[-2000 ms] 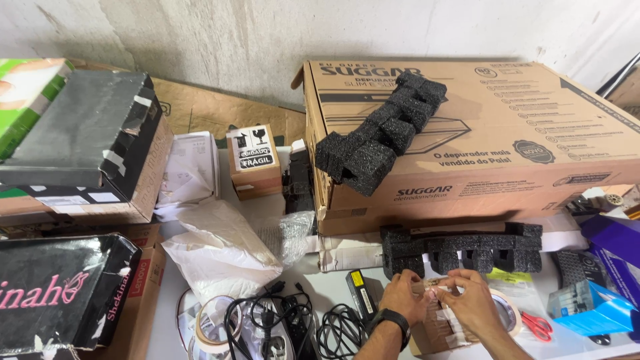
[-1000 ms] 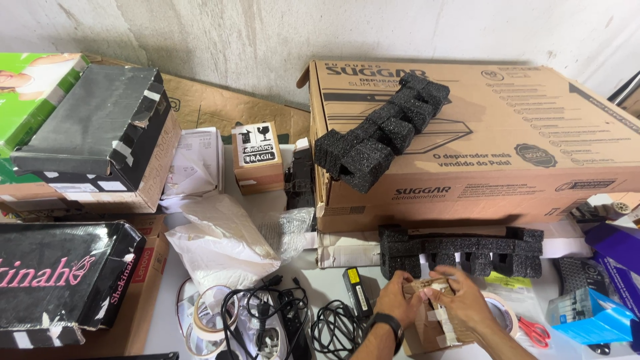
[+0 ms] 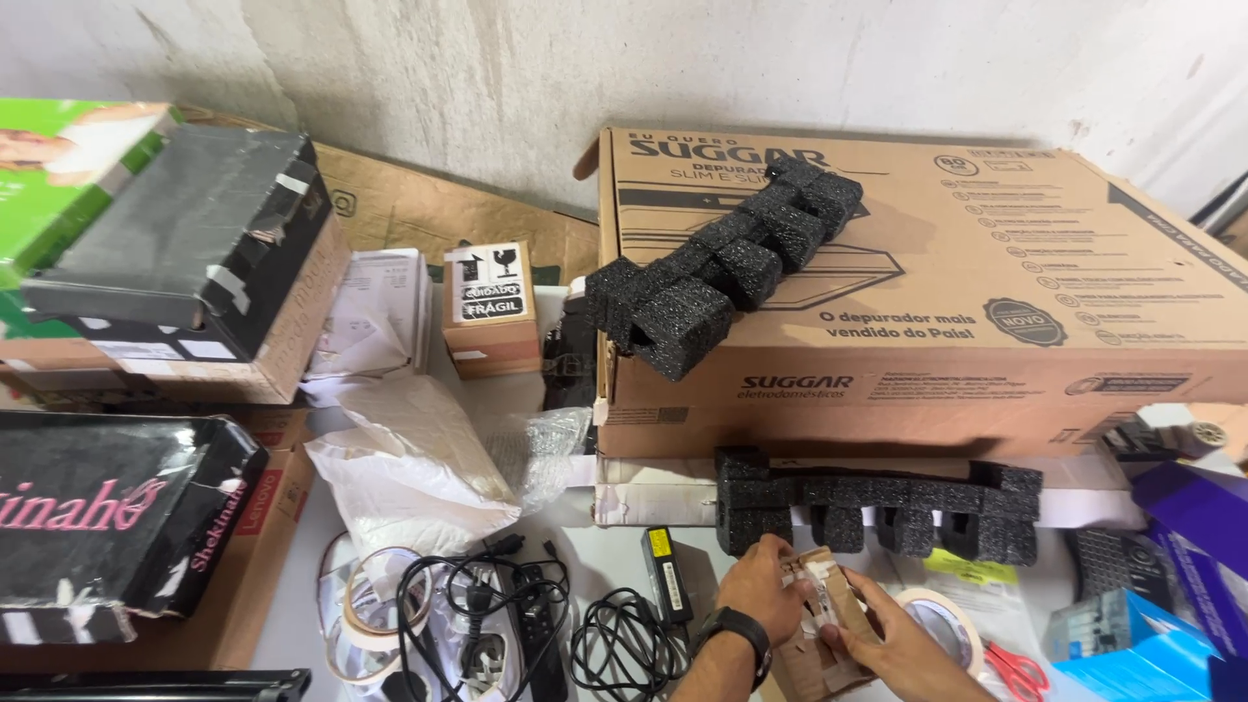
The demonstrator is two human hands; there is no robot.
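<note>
A small brown cardboard box point(image 3: 814, 663), with torn paper and tape on its top, lies at the lower middle of the head view between my hands. My left hand point(image 3: 765, 595), with a black watch on its wrist, grips the box's upper left edge. On the right side, my right hand point(image 3: 882, 634) holds the same box, its thumb on the torn top. Just behind the hands lies a black foam packing strip point(image 3: 877, 502). A roll of masking tape point(image 3: 941, 629) and red-handled scissors point(image 3: 1014, 673) are right of my right hand.
A large cardboard box point(image 3: 926, 390) bears another black foam strip point(image 3: 721, 263). Left of my hands are a power adapter point(image 3: 667, 575), coiled black cables point(image 3: 624, 643), tape rolls point(image 3: 380, 624) and a white bag point(image 3: 414, 463). Stacked boxes point(image 3: 175, 244) stand far left; a blue package point(image 3: 1131, 643) lies right.
My hands have shifted on the small box, and it is now tilted with more of its torn top showing. My right hand has moved down along its side.
</note>
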